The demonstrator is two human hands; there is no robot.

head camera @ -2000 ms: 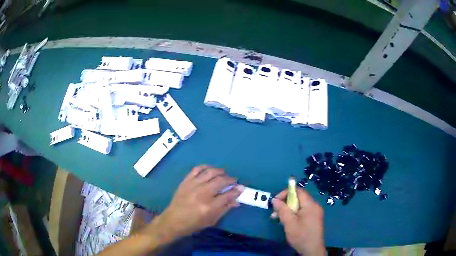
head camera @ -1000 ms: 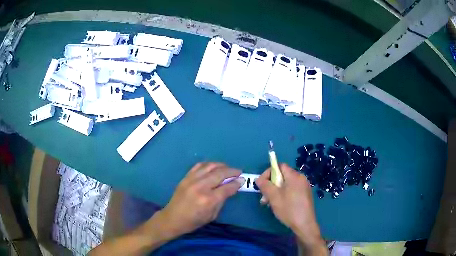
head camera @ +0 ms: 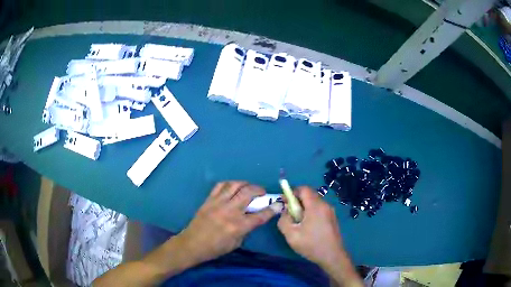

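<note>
A white plastic housing (head camera: 259, 203) lies at the bench's front edge, mostly covered by my hands. My left hand (head camera: 227, 212) is shut on its left part. My right hand (head camera: 308, 224) holds a small hand tool (head camera: 290, 200) with a pale yellow handle, its dark tip pointing up and away. The right fingertips are at the housing's right end; whether they also hold a black insert is hidden. A loose pile of glossy black inserts (head camera: 372, 182) lies to the right of my right hand.
A heap of unfitted white housings (head camera: 92, 95) lies at the left. Fitted housings (head camera: 339, 103) stand side by side near the far edge. An open carton of white pieces (head camera: 98, 238) is below the bench at left. A pale metal upright (head camera: 417, 47) rises at the far right.
My right hand has moved left along the housing and now meets my left fingers, with the tool tilted further left. The housing's black-marked end is now mostly covered.
</note>
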